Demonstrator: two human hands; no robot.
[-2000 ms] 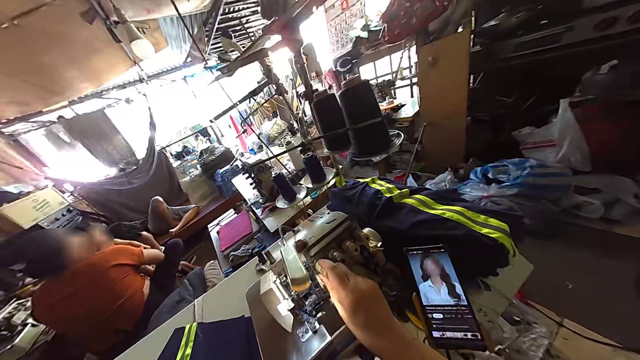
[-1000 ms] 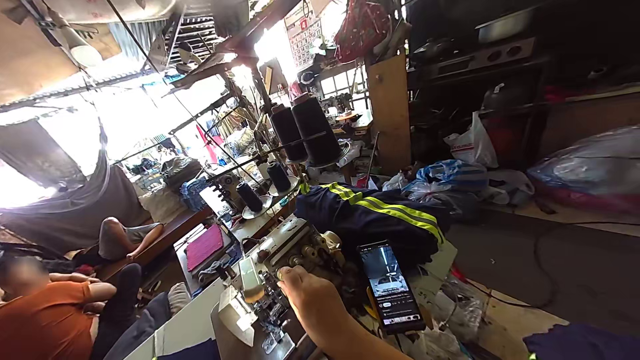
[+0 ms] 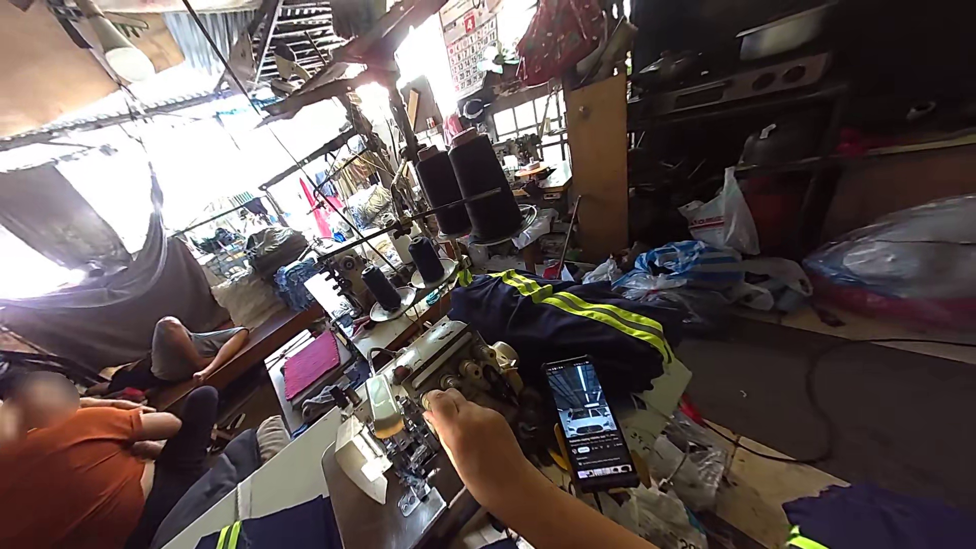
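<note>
My right hand (image 3: 465, 431) reaches in from the bottom right, its fingertips at the front of an overlock sewing machine (image 3: 435, 354), beside the needle area. Whether the fingers pinch a thread or a part cannot be told. The machine's pale cover (image 3: 360, 461) stands swung out to the left, above the metal presser-foot area. A smartphone (image 3: 589, 427) with a lit screen leans just right of the hand. Behind it lies navy fabric with yellow reflective stripes (image 3: 564, 301). More navy fabric (image 3: 286, 526) is at the lower left of the table. My left hand is out of view.
Large dark thread cones (image 3: 484, 187) and smaller spools (image 3: 381, 288) stand behind the machine. A person in an orange shirt (image 3: 80, 476) sits at the left, near another person's bent leg (image 3: 171, 351). Plastic bags (image 3: 686, 267) lie at the right, by a cable (image 3: 812, 412) on the floor.
The view has swung right, showing more of the floor and bags. The phone screen shows a different picture. My right hand stays at the machine's front.
</note>
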